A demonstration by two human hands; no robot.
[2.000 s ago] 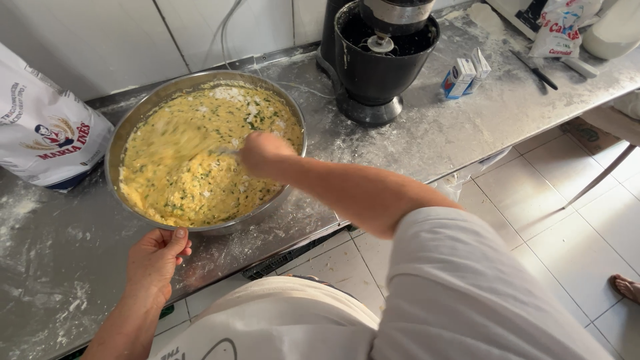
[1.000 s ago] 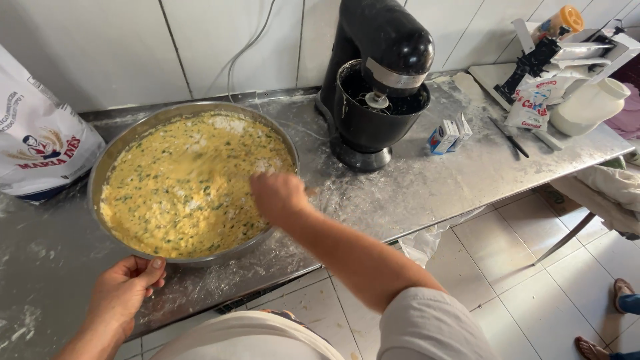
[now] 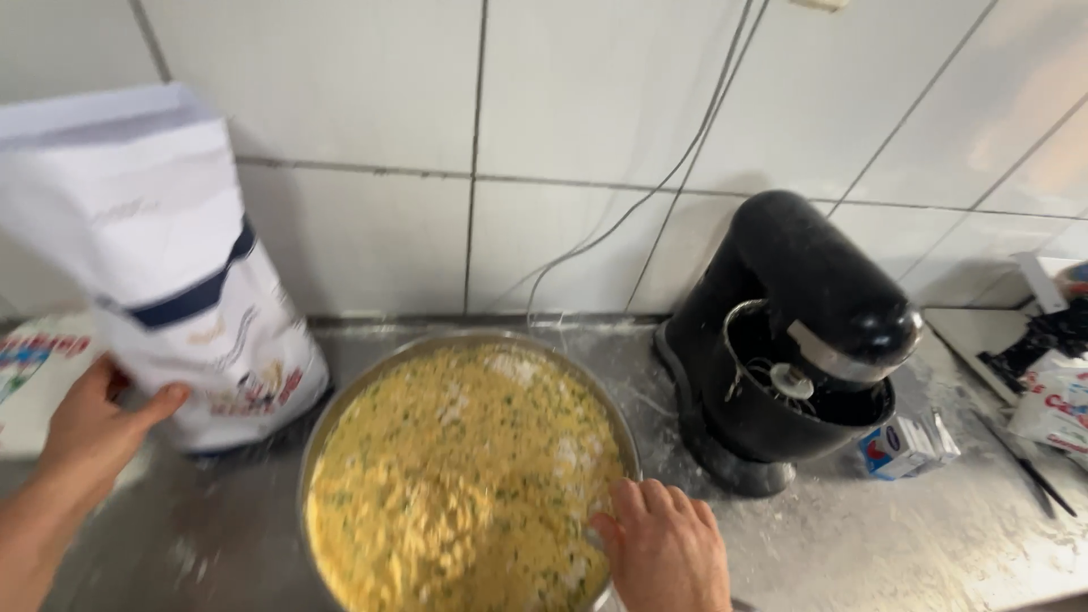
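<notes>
A wide metal bowl (image 3: 626, 425) holds a yellow batter (image 3: 459, 476) with green flecks and patches of white powder. My right hand (image 3: 667, 544) is at the bowl's right rim, its fingers curled over the edge; whether a utensil is under them is hidden. To the bowl's left, my left hand (image 3: 115, 425) is against the lower side of a tall white paper sack (image 3: 178, 246) with a dark blue band, thumb on its front and fingers behind it. The sack leans to the left.
A black stand mixer (image 3: 816, 280) with its bowl and whisk stands right of the batter. Beyond are a small carton (image 3: 905, 450), a dark knife-like utensil (image 3: 1024, 463) and a printed plastic bag (image 3: 1054, 408). Another printed bag (image 3: 42, 374) lies at far left. A cable (image 3: 629, 208) hangs along the tiled wall.
My left hand has left the bowl's rim and taken hold of the paper sack, which now leans. My right hand has stopped over the batter's right edge, at the rim. The view has shifted left.
</notes>
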